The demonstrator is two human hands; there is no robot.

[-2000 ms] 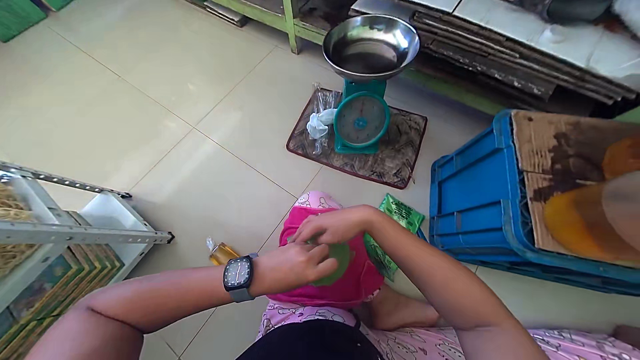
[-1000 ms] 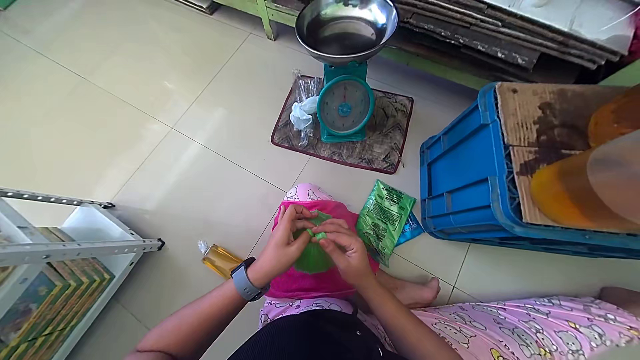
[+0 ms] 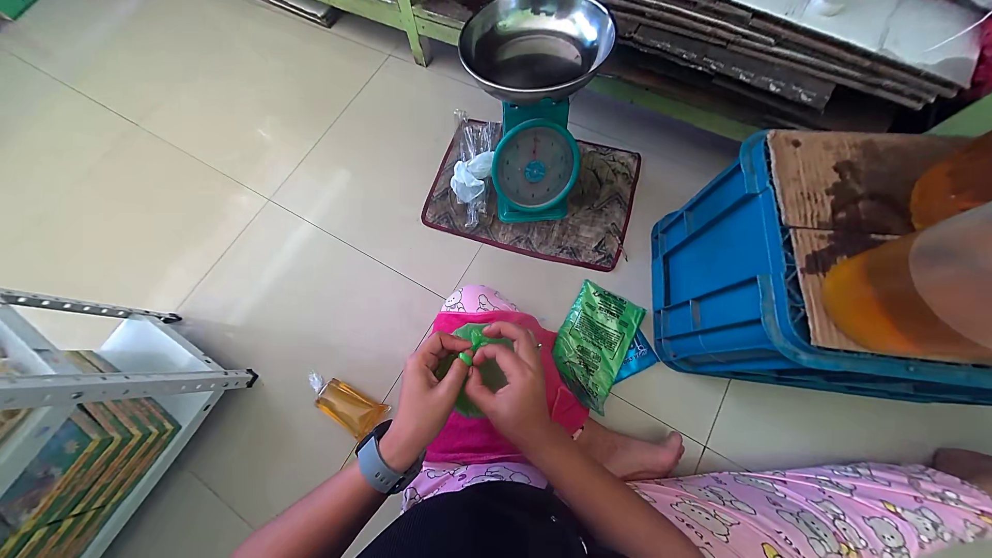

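Note:
Both my hands meet over a green plastic bag (image 3: 467,403) that rests on a pink cloth (image 3: 453,448) on my lap. My left hand (image 3: 428,384), with a watch on its wrist, pinches the bag's gathered top between thumb and finger. Opposite it, my right hand (image 3: 513,384) pinches the same twisted part with its fingertips. The lower bag is partly hidden behind my hands. On the floor to the left lies a tied clear bag of amber liquid (image 3: 350,404). A green printed plastic packet (image 3: 597,341) lies right of my lap, partly over a blue packet (image 3: 637,358).
A green dial scale (image 3: 536,167) with a steel bowl (image 3: 537,50) stands on a patterned mat (image 3: 601,209), beside clear plastic bags (image 3: 474,174). To the right, a blue crate (image 3: 713,263) bears cardboard and containers of orange liquid (image 3: 891,294). A metal shelf (image 3: 147,384) stands at left.
From two seconds ago, my hands have gone from lying crossed over the green bag to side by side, fingertips together at its gathered top.

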